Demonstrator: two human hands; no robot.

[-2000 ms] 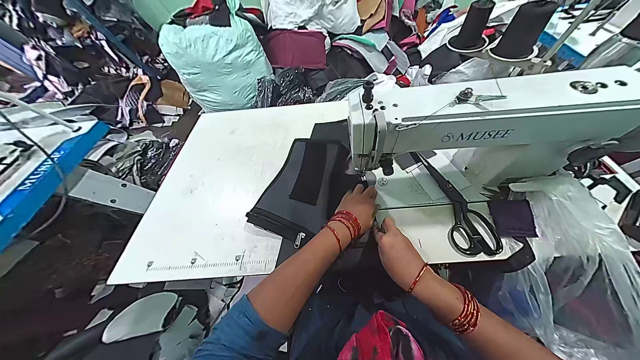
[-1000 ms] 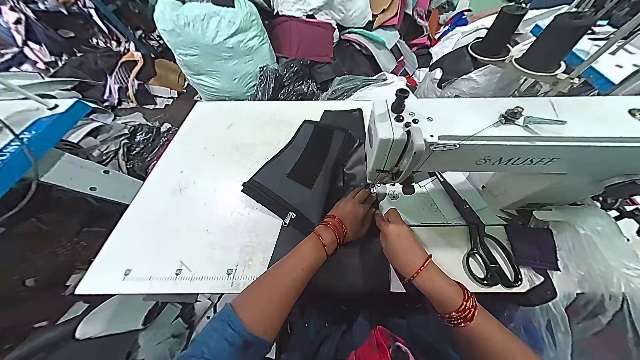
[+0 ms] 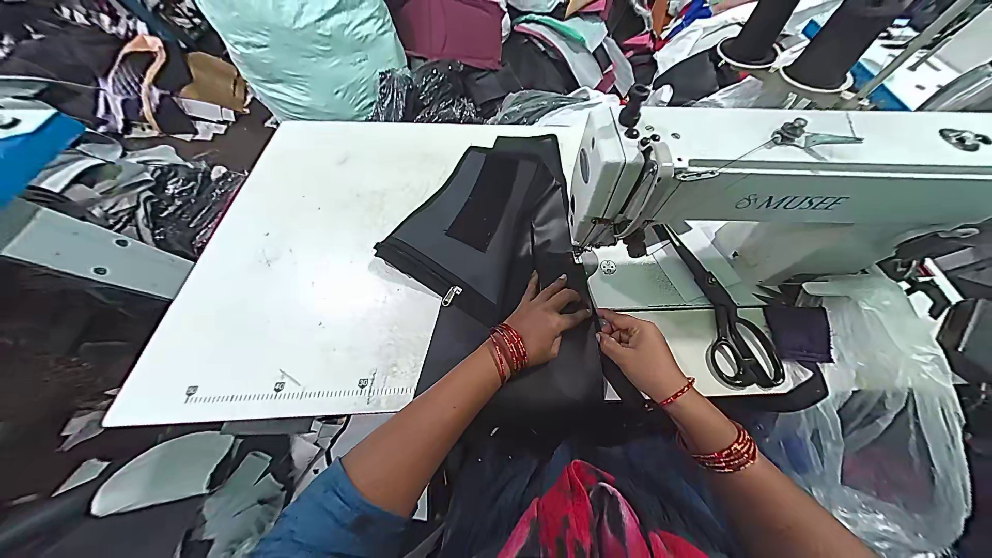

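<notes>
Black fabric panels point(image 3: 496, 333) lie across the white table, their right edge beneath the needle and presser foot point(image 3: 583, 254) of a Musee sewing machine point(image 3: 775, 186). My left hand point(image 3: 546, 319) rests on the fabric with fingers spread, a little in front of the needle. My right hand point(image 3: 637, 349) pinches the fabric's right edge between thumb and fingers, just right of my left hand. A metal zipper pull point(image 3: 451, 295) shows on the folded part at the left. Black-handled scissors point(image 3: 728, 333) lie to the right of my right hand.
The white sewing table point(image 3: 310, 271) has a printed ruler scale along its front edge. A dark purple fabric piece point(image 3: 798, 333) lies beside the scissors, and a clear plastic bag point(image 3: 876, 434) hangs at the right. Behind the table are a pale green sack point(image 3: 310, 54) and heaped cloth.
Both hands have moved back from the needle toward the table's front edge. The fingers of my left hand have spread on the fabric, and more fabric shows between hands and needle.
</notes>
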